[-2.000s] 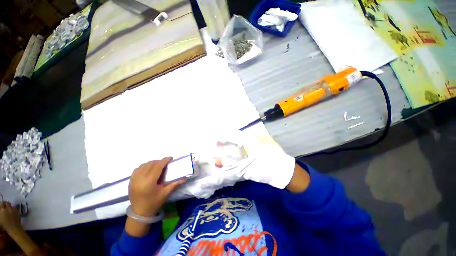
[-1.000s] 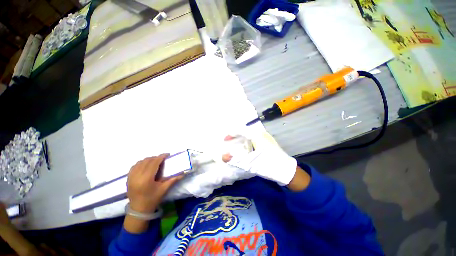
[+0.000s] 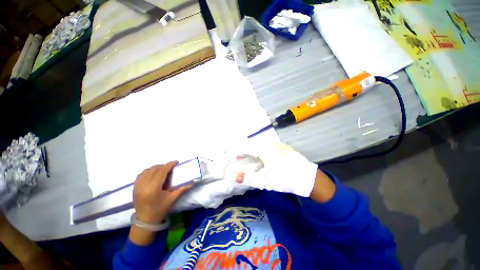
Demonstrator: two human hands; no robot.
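Note:
The light bar (image 3: 108, 204), a slim strip with a white face and darker edges, lies slanted on the white padding sheet (image 3: 158, 124) near its front edge. My left hand (image 3: 154, 195), bare with a pale bracelet, grips the bar near its right end. A thin lead wire (image 3: 210, 160) runs from that end towards my right hand. My right hand (image 3: 268, 170), in a white glove with bare fingertips, is just right of the bar's end. Its fingertips are close together; glare against the white sheet hides whether they hold anything.
An orange electric screwdriver (image 3: 329, 98) lies on the grey bench, its bit over the padding. Behind are a clear screw container (image 3: 251, 45), blue tray (image 3: 288, 20) and foam-topped board (image 3: 147, 47). Small parts (image 3: 21, 163) lie far left, beside another person's arm (image 3: 18, 245).
My right hand has shifted slightly right, away from the bar's end. My left hand keeps its grip. The other person's arm at far left has moved, with a blurred hand now over the heap.

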